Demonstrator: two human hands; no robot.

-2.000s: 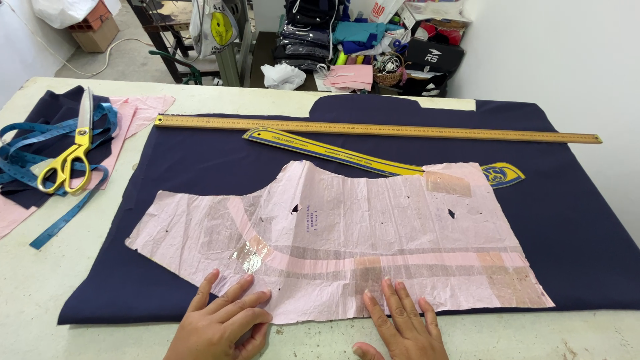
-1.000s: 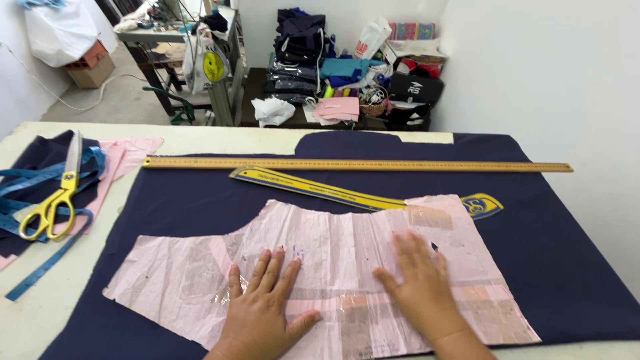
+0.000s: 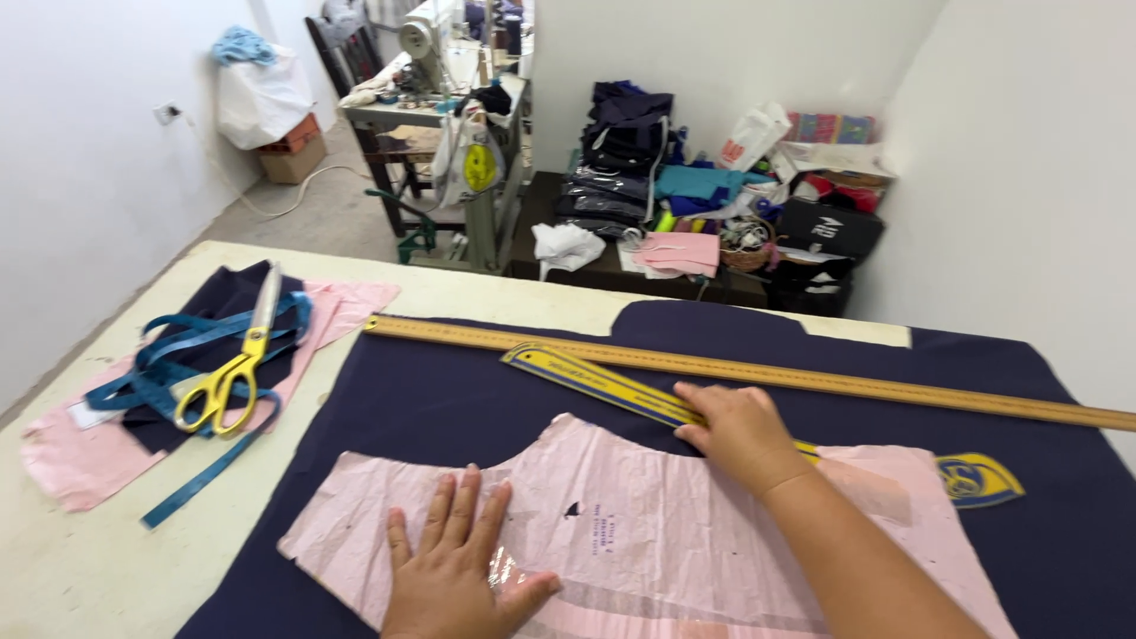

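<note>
A creased pink paper pattern [image 3: 657, 532], patched with clear tape, lies on dark navy fabric [image 3: 426, 390]. My left hand [image 3: 466, 559] rests flat on the pattern's left part, fingers spread. My right hand [image 3: 741, 435] grips the middle of a yellow and blue curved ruler [image 3: 603, 383]; the ruler's right part passes under the pattern, and its tip shows beyond the pattern's edge. Behind it a long wooden ruler [image 3: 754, 366] lies across the fabric. Yellow-handled scissors [image 3: 238, 377] lie at the left on a blue ribbon-like strip [image 3: 191, 493] and fabric scraps.
The pale tabletop [image 3: 80, 541] shows along the left and back. Pink pieces [image 3: 98, 461] lie under the scissors. Behind the table are a sewing machine [image 3: 430, 40], a low dark bench [image 3: 541, 209] with folded clothes, and a black box [image 3: 830, 231]. White walls stand on both sides.
My right hand has left the pattern and moved up onto the curved ruler, taking hold of it. My left hand has stayed on the pattern, now nearer its left end. The view has shifted.
</note>
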